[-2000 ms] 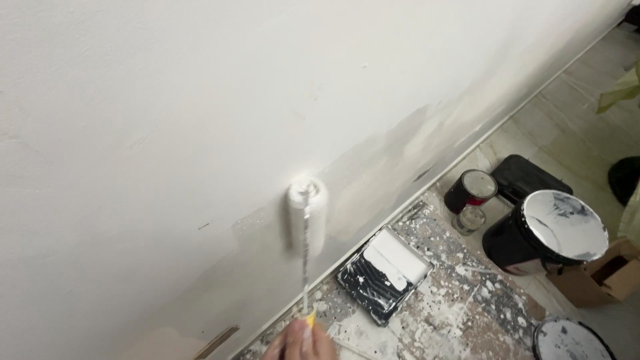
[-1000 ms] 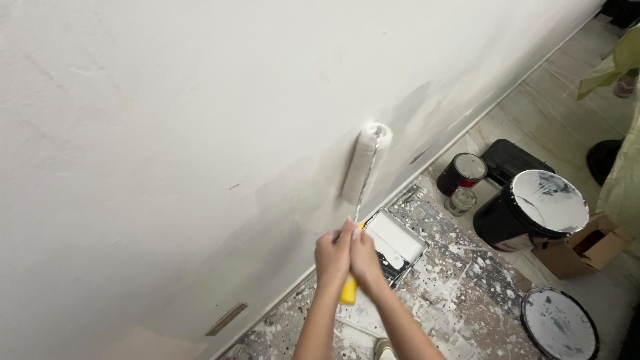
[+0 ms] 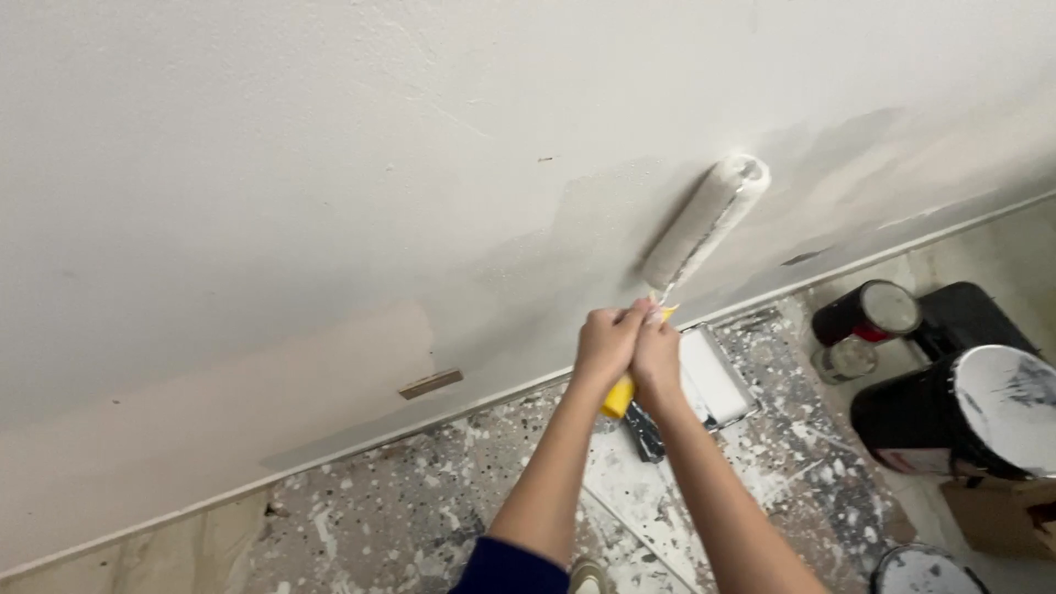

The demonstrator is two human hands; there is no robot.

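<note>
A paint roller [image 3: 705,223] with a white sleeve lies against the lower part of the wall [image 3: 330,181]. Both of my hands grip its yellow handle, pressed side by side: my left hand [image 3: 609,342] and my right hand [image 3: 657,359]. The handle's yellow end shows below my left hand. Around the roller the wall has grey-green and pinkish patches under white paint. Beneath my hands, a black paint tray [image 3: 726,375] with white paint stands on the spattered floor covering, partly hidden by my right hand and forearm.
At the right stand a black paint bucket [image 3: 899,412] with a paint-smeared lid, a smaller can [image 3: 841,318], a glass jar [image 3: 848,360], a black plastic case [image 3: 969,318] and a cardboard box [image 3: 990,520]. Another round lid [image 3: 924,573] lies at the bottom edge. A rectangular wall slot [image 3: 431,384] sits low.
Two seconds ago only one hand showed at the handle; a second ago both held it. The view has shifted left along the wall, with the roller still against it.
</note>
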